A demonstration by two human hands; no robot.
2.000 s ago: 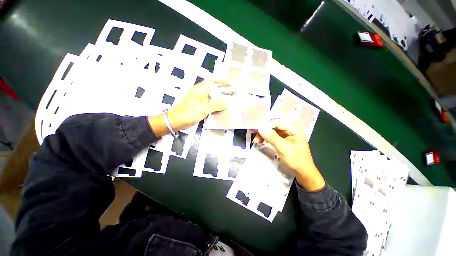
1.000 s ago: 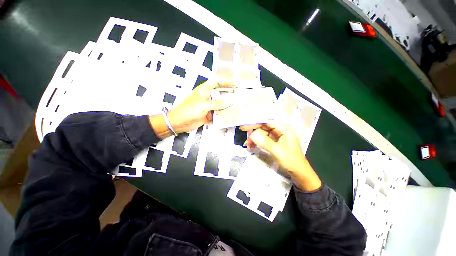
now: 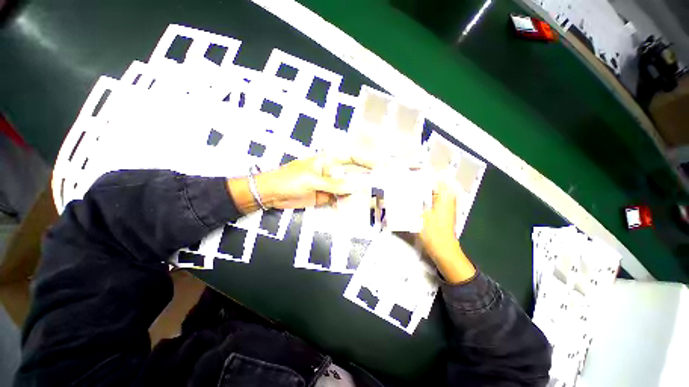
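My left hand (image 3: 302,181), with a band at the wrist, holds a white die-cut sheet (image 3: 385,128) with pale grey rectangles at its upper end. My right hand (image 3: 442,219) is at the lower right part of this sheet; its fingertips are partly hidden behind white material. A small dark opening with a reddish edge shows between the hands; what lies there is too overexposed to tell. Below the hands, a working sheet stack (image 3: 393,280) lies on the worktop with open windows at its lower end.
Waste skeletons (image 3: 170,121) overlap at left. A full sheet stack (image 3: 570,295) and a white box (image 3: 642,325) stand at right. Beyond the belt edge rail (image 3: 483,143), the green conveyor belt (image 3: 483,83) carries small red units (image 3: 532,28), some with white tops.
The held sheet has tilted and shifted right. My left hand has moved right and my right hand's fingers have gone partly behind the sheet. The red units on the belt have moved up and left.
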